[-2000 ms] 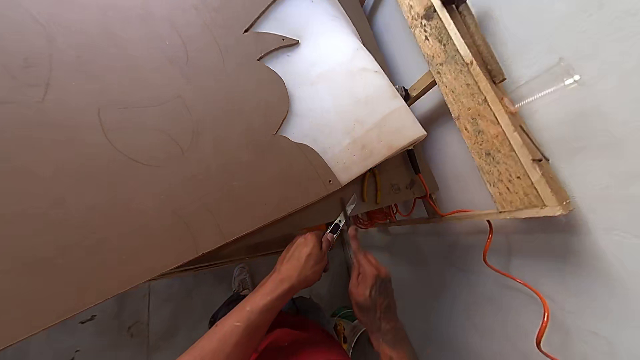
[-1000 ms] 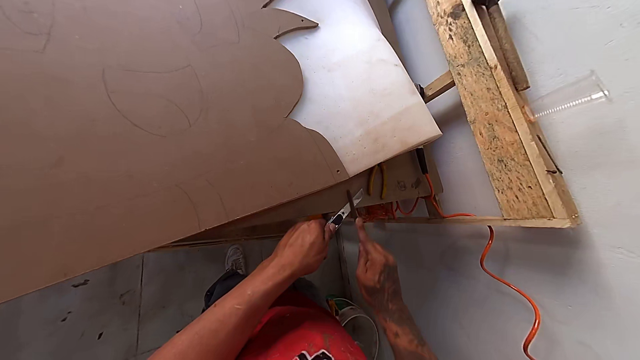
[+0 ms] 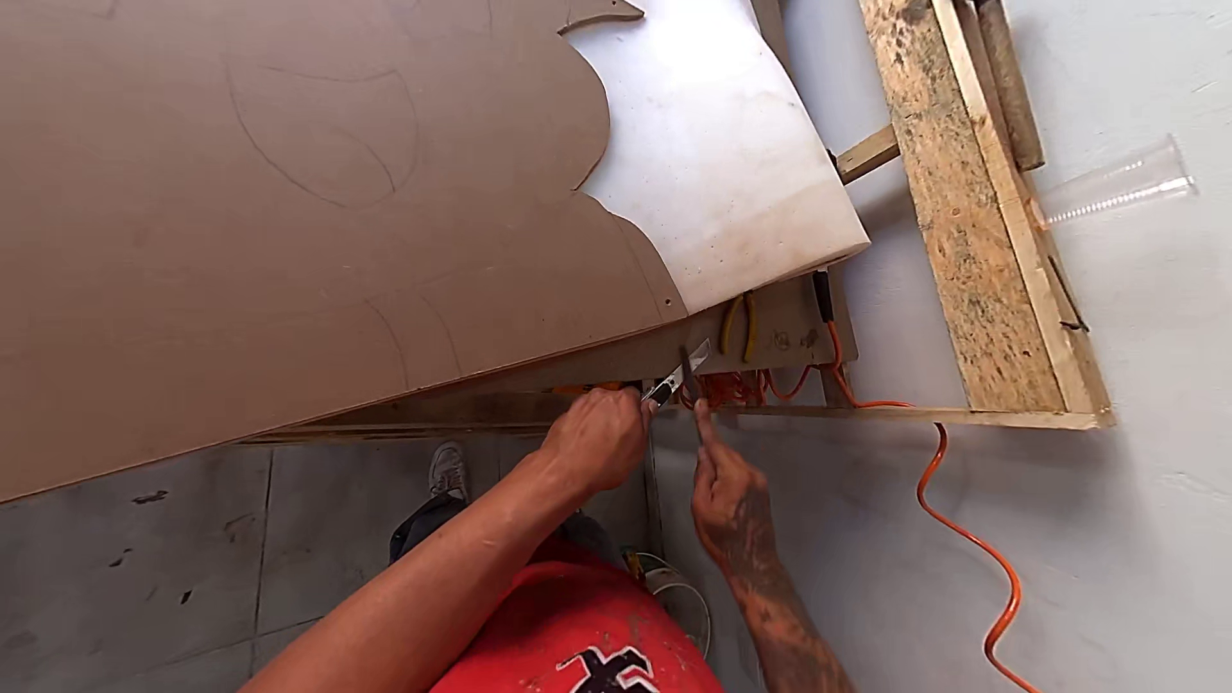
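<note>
My left hand is closed around the handle of a utility knife with a snap-off style blade pointing up and right. In my right hand is a thin dark flat tool, perhaps a file, with my index finger stretched along it. The tool lies against or across the knife's blade; exact contact is hard to tell. Just beyond them, yellow-handled pliers rest on a lower board, partly under the big brown panel. That panel has curved cut edges and pencil lines, and lies over a white sheet.
An orange cord hangs over the rail of a wooden frame, with more of it coiled near my hands. A clear plastic cup sticks out at the frame's right side. Below me are a bucket and a shoe.
The view has shifted slightly. Both hands keep hold of the knife and the dark tool, and the dark tool now stands more upright beside the blade.
</note>
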